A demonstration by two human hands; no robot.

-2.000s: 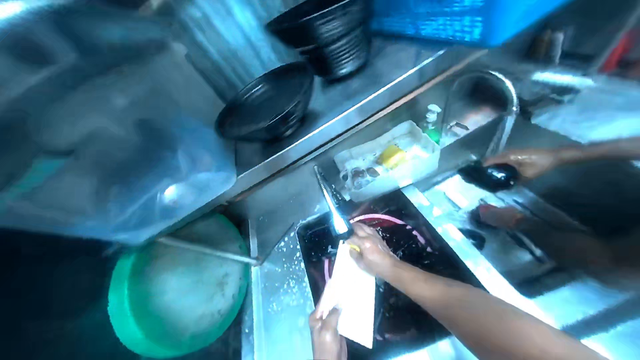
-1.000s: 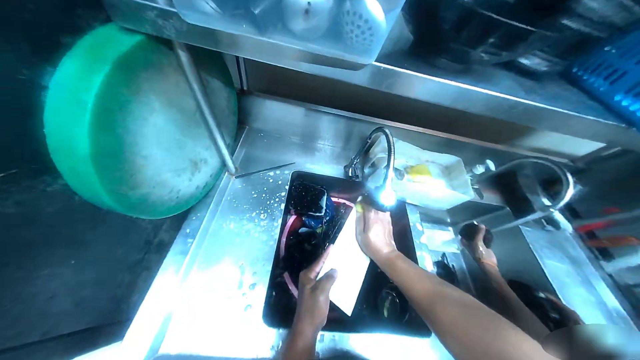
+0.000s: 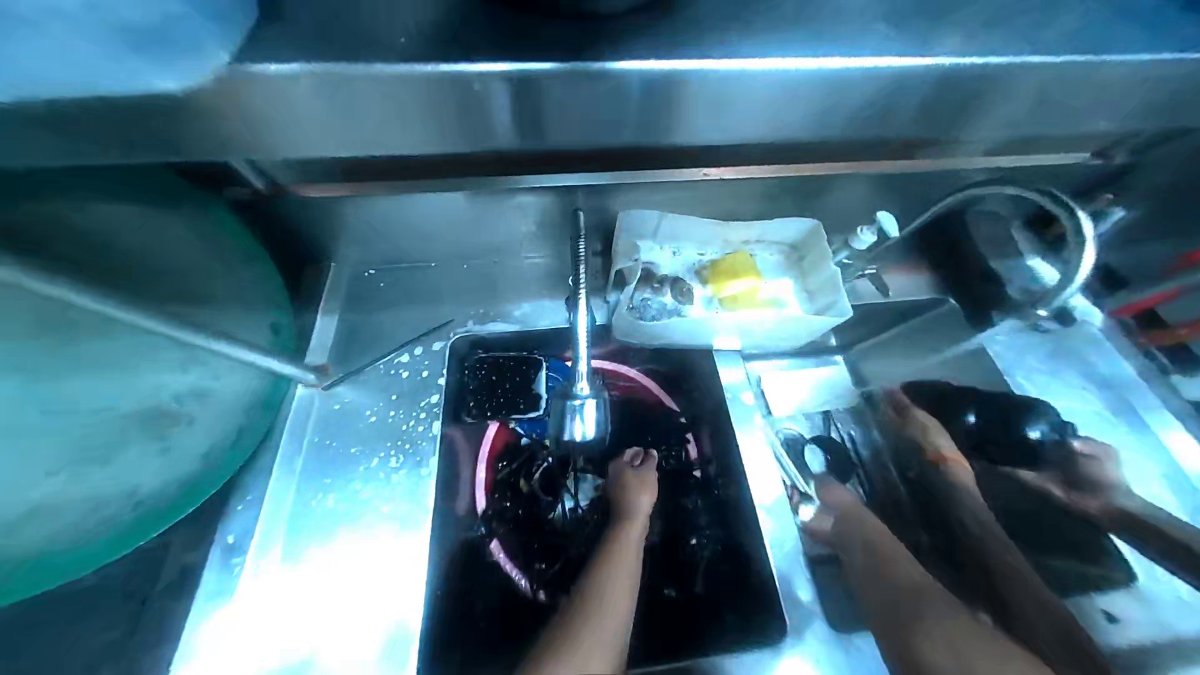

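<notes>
My left hand is curled inside the dark sink basin, just right of and below the metal faucet head; whether its fingers hold anything is unclear. Under it, dark wet items lie within a pink-rimmed round container. A dark rectangular container with water drops rests at the basin's upper left. My right hand reaches to the left side of the right-hand basin, against a shiny metal item; blur hides its grip. A white flat piece lies just above, near a round dark item.
A co-worker's hands hold a black object over the right basin. Behind the sink sits a white tray with a yellow sponge. A green tub stands left; a steel shelf spans the back.
Both my hands were on a white board; now it is no longer seen in them. My left hand is in the dark basin and my right hand has moved right, to the other basin. The view has shifted.
</notes>
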